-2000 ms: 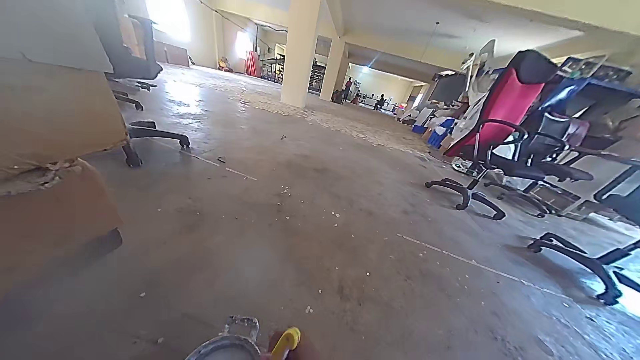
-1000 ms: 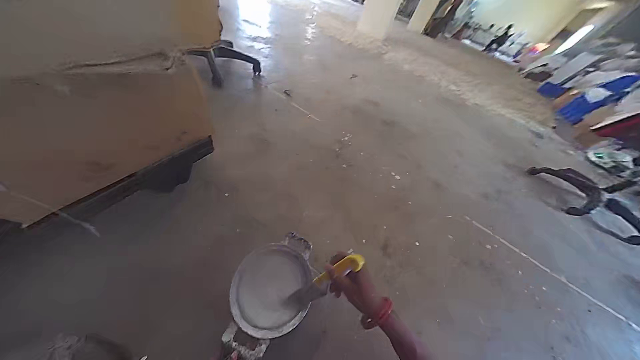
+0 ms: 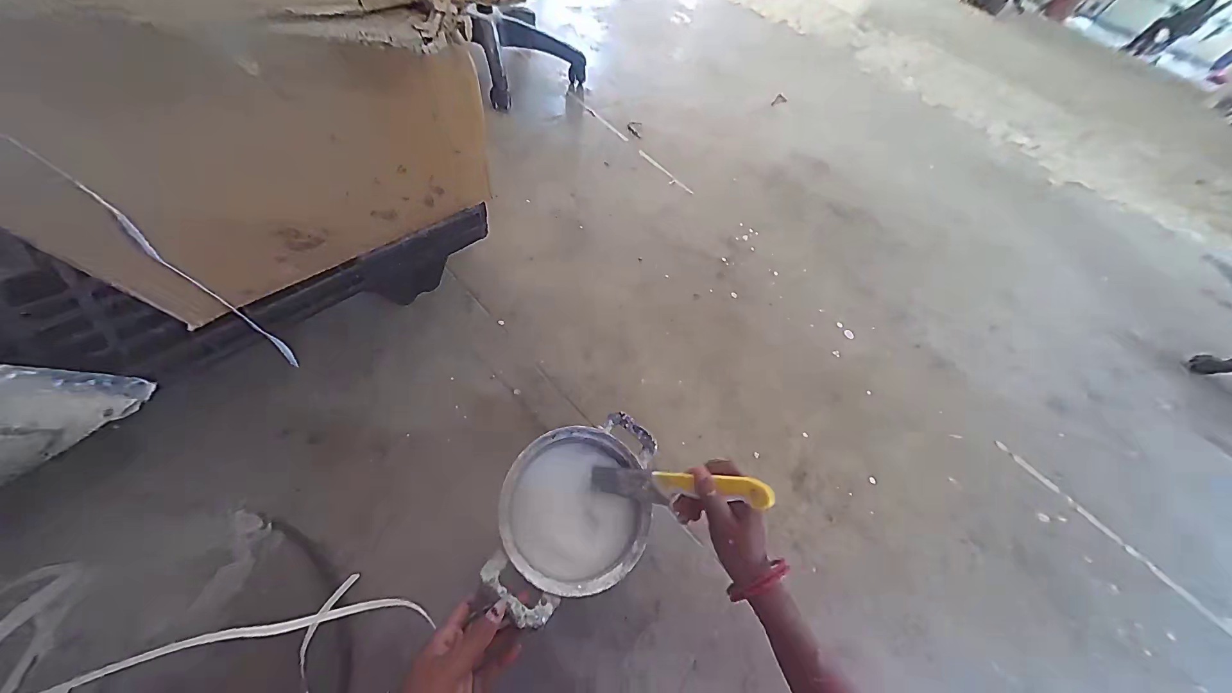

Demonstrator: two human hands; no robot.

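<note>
A round two-handled metal pot (image 3: 508, 481) holds a white paste or liquid (image 3: 563, 515). My left hand (image 3: 467, 650) grips the pot's near handle, which is crusted with white residue. The far handle stands free at the upper right of the rim. My right hand (image 3: 733, 529), with a red band at the wrist, is closed around the yellow handle of a putty knife (image 3: 714, 485). The knife lies across the pot's right rim, its metal blade over or touching the white contents; how deep it sits cannot be told.
At the upper left a large cardboard box (image 3: 318, 164) rests on a black plastic pallet (image 3: 414, 265), a strap hanging over it. Behind are a swivel chair's base legs (image 3: 529, 43). Pale straps (image 3: 241, 632) lie at the lower left. White specks dot the concrete floor (image 3: 866, 269).
The view has tilted down, bringing the pot and both hands into clear sight. The putty knife has turned from slanting to nearly level, its blade at the right part of the pot.
</note>
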